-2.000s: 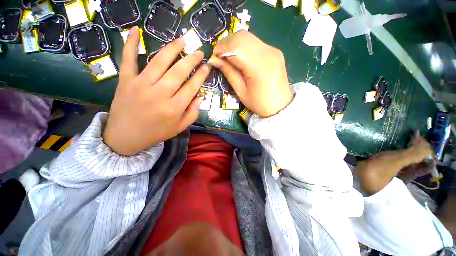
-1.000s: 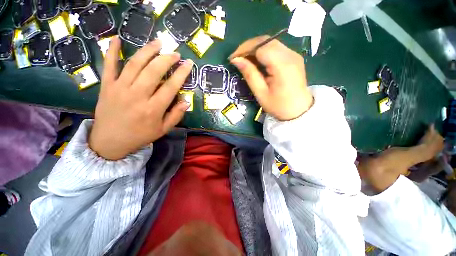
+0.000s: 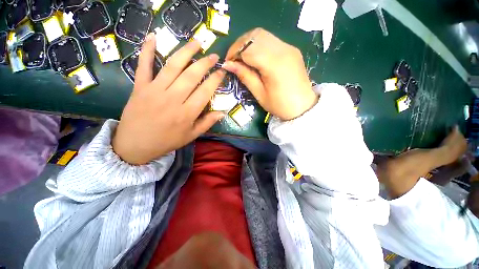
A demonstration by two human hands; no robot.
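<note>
My right hand (image 3: 276, 73) pinches a thin dark tool (image 3: 246, 46), likely tweezers, like a pen. Its fingertips are over a black watch housing (image 3: 226, 82), which they partly hide along with the tool's tip. My left hand (image 3: 170, 102) is spread palm down, its fingertips beside or on the same housing; contact is unclear. A silver-white battery (image 3: 224, 102) with a yellow edge lies below that housing. Another battery (image 3: 242, 114) lies to its right, tilted.
Housings with batteries (image 3: 65, 55) lie in rows at the upper left of the green bench (image 3: 320, 68). A white scrap (image 3: 317, 18) lies at the top. A small group of housings (image 3: 403, 71) is at the right. A neighbour's arm (image 3: 415, 168) reaches in from the lower right.
Since one second ago my left hand has moved right and my right hand left, so their fingertips meet over a housing. The centre housings were more exposed then.
</note>
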